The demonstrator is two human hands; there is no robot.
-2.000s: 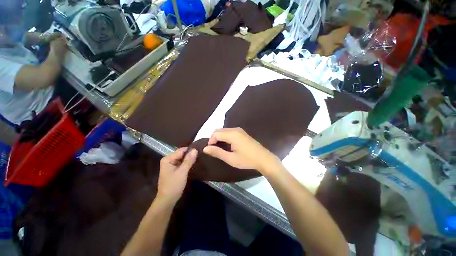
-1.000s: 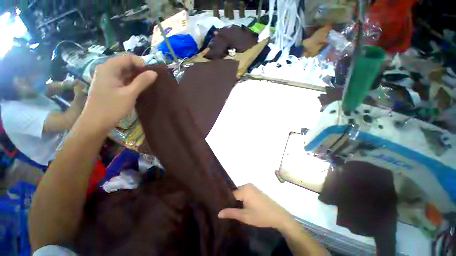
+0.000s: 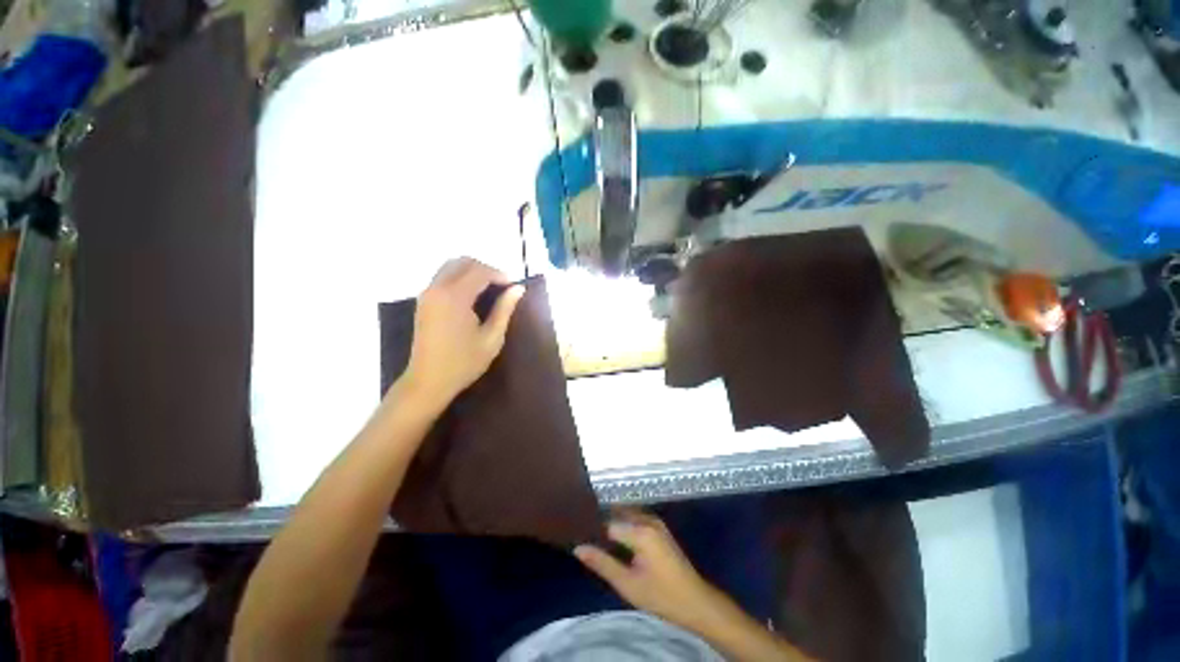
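A dark brown cut panel lies on the white sewing table left of the needle area and hangs over its front edge. My left hand pinches the panel's upper right corner beside the needle plate. My right hand holds its lower right corner just below the table edge. The white sewing machine has a blue stripe. Small brown panels lie right of the needle under the machine arm. The needle tip is lost in the lamp glare.
Stacked long brown panels lie at the far left of the table. Red-handled scissors and an orange object are at the right end. A blue crate stands below right. Brown cloth hangs below the table edge.
The view has swung right towards the machine. The brown panel, stretched between both hands over the lap and table edge before, now lies beside the needle area. The curved panel seen earlier is gone from the table.
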